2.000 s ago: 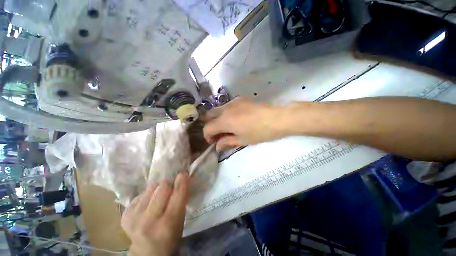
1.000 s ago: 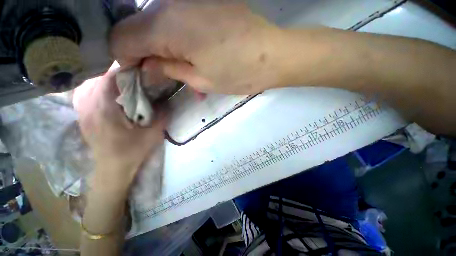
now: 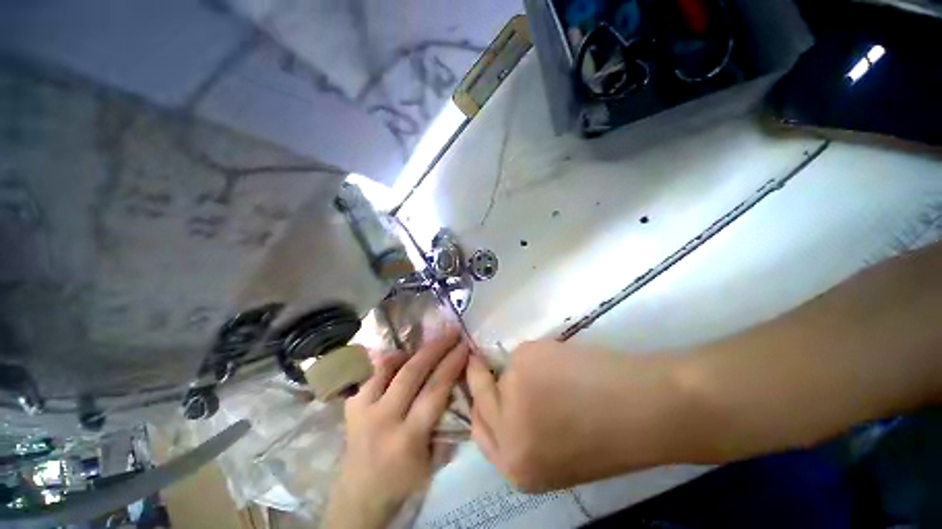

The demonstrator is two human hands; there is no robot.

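The pale blotchy garment piece [image 3: 279, 455] lies bunched left of the needle area, with a part of it under my fingers at the presser foot [image 3: 451, 294]. My left hand [image 3: 393, 429] holds the cloth down, its fingertips just in front of the foot. My right hand [image 3: 547, 413] is beside it on the right, thumb and finger pinching the cloth edge close to my left fingertips. The cloth between the hands is mostly hidden. The off-white machine head [image 3: 155, 207] fills the upper left.
A tan knob [image 3: 339, 372] on the head is close to my left fingers. A round metal part [image 3: 482, 265] sits right of the foot. A grey tray [image 3: 558, 78] with small items and a dark phone [image 3: 857, 98] stand behind. The bed ruler [image 3: 506, 508] runs along the front edge.
Both hands have come down from the raised, close-up position to the presser foot with the cloth. The view has shifted, and the foot, tray and phone show again.
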